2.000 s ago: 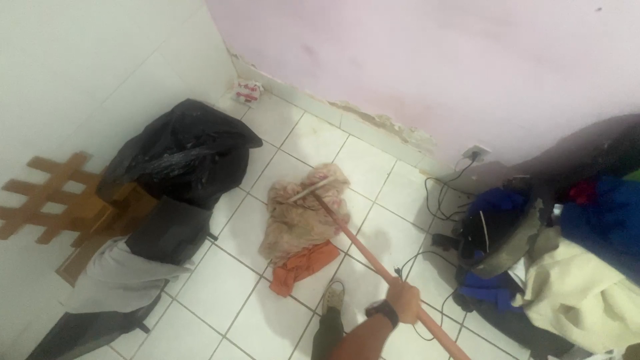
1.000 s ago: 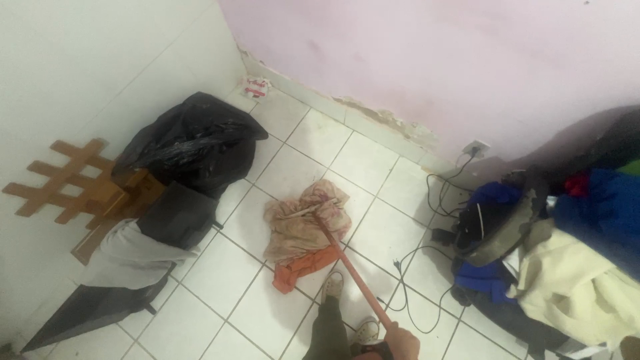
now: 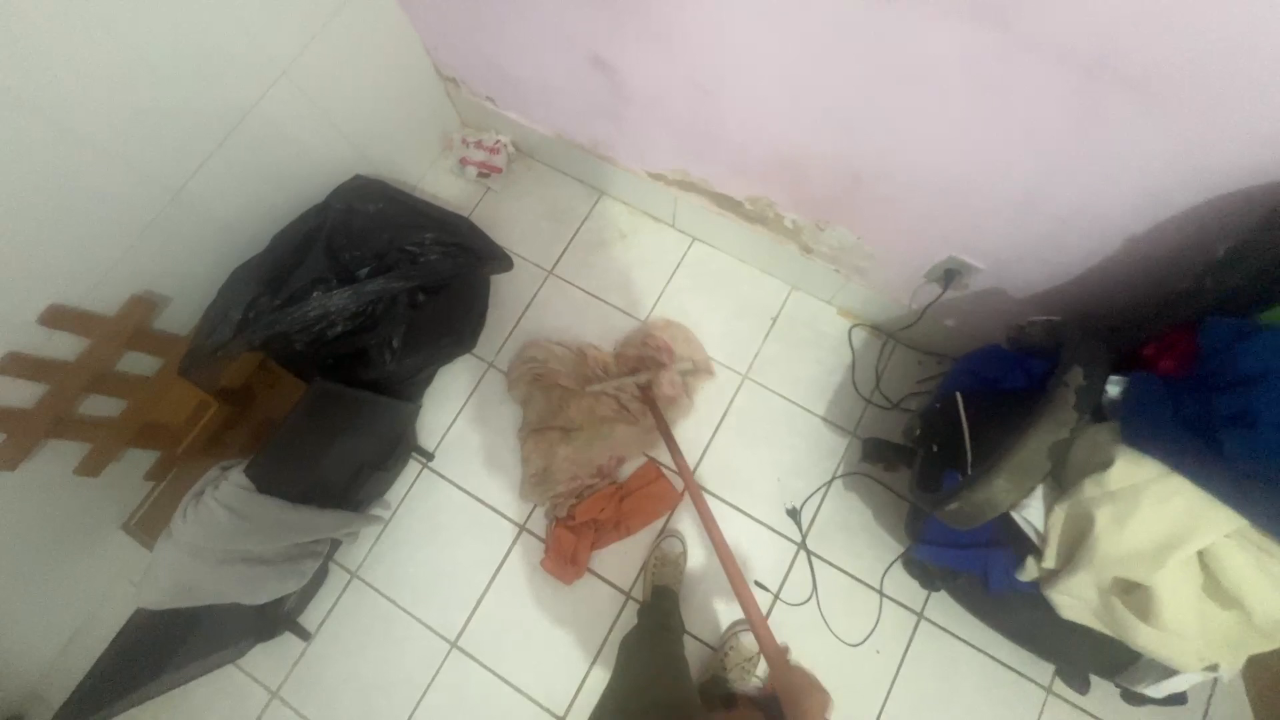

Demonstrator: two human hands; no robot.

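Note:
My left hand (image 3: 800, 688), at the bottom edge, is closed around a long reddish pole (image 3: 720, 535). The pole slants up and left to a pale crossbar (image 3: 635, 380), which lies on a crumpled beige-pink cloth (image 3: 575, 420) on the tiled floor. An orange cloth (image 3: 610, 520) lies against the beige cloth's lower edge, near my shoe (image 3: 665, 565). My right hand is out of view.
On the left are a black plastic bag (image 3: 370, 290), a wooden lattice (image 3: 110, 380) and a grey cloth (image 3: 240, 540). On the right, cables (image 3: 815, 590) lie on the floor beside heaped clothes and bags (image 3: 1150, 560), below a wall socket (image 3: 950, 272).
My left hand has moved down toward the bottom edge, still on the pole. A second shoe, hidden in the oldest frame, shows now. The beige cloth's upper part has changed shape.

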